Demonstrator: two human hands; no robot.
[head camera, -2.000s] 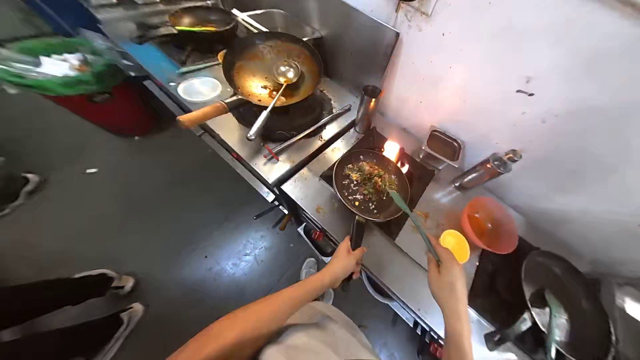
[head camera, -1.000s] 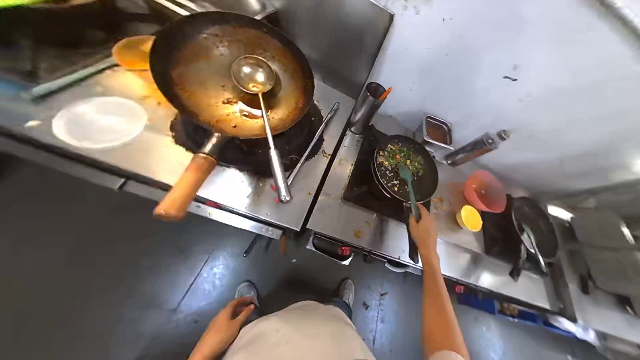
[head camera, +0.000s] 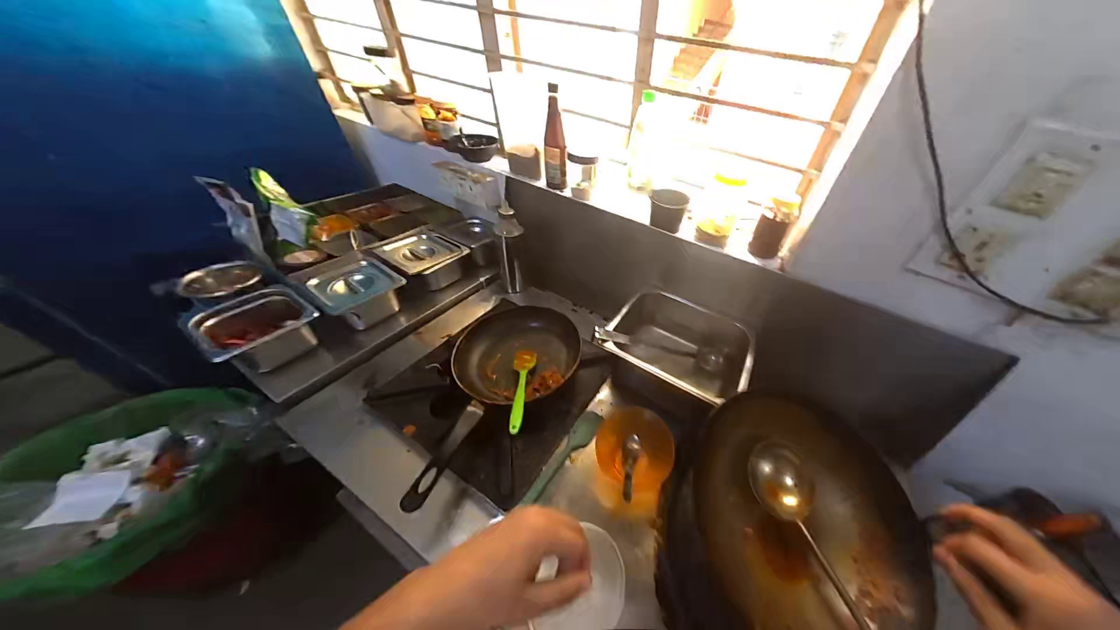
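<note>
My left hand (head camera: 516, 569) is curled over a white round lid or plate (head camera: 604, 577) at the bottom centre; whether it grips anything is unclear. At the lower right, my right hand (head camera: 1006, 560) is beside the rim of a large wok (head camera: 735, 525), its fingers partly bent. A steel ladle (head camera: 781, 481) rests in the wok. Farther forward, a frying pan (head camera: 472, 350) with food remains and a green spatula (head camera: 519, 402) sits on the stove (head camera: 411, 389). An orange bowl (head camera: 612, 437) with a spoon stands between pan and wok, next to a dark green spatula (head camera: 560, 459).
An empty steel pan (head camera: 647, 350) holding a utensil is against the backsplash. Lidded steel containers (head camera: 354, 289) and an open one with red food (head camera: 254, 328) stand at left. A green-lined bin (head camera: 52, 560) is at lower left. Bottles and jars (head camera: 555, 144) line the window sill.
The view has swung far left to the window corner. My right hand held a dark green spatula over a pan of chopped food one second ago; it is now away from that pan, beside the wok.
</note>
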